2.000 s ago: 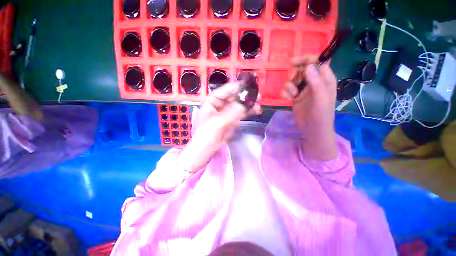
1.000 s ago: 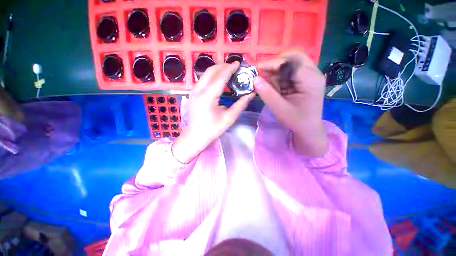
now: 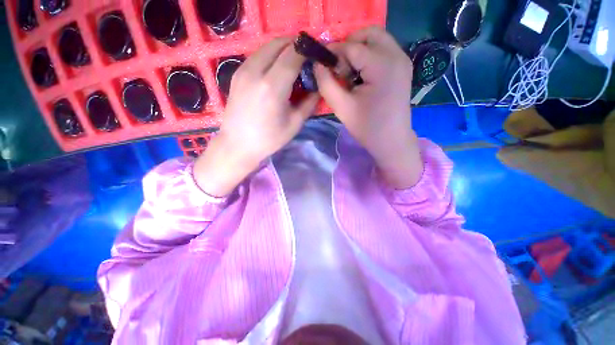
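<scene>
My left hand [image 3: 264, 101] holds a dark, glossy smartwatch unit [image 3: 307, 79], mostly hidden between my hands at the tray's front edge. My right hand [image 3: 371, 98] grips a black pen-like tool [image 3: 315, 50], whose dark end points up and left above the watch. Whether the tool touches the watch cannot be told. The red compartment tray [image 3: 202, 120] lies tilted in view behind my hands, with round black watches [image 3: 185, 89] in its left and middle pockets. Pockets at its right hold no watch.
At right, a watch with lit figures [image 3: 431, 64] and a dark watch [image 3: 465, 21] lie beside white cables [image 3: 529, 84]. A black box [image 3: 524, 27] and a white USB hub [image 3: 593, 34] stand further right. A smaller red tray [image 3: 195, 143] shows below the bench edge.
The view has come closer and turned, so the tray sits tilted and further left. My hands have closed around the watch, hiding its silvery back, and the tool's dark end now crosses above it.
</scene>
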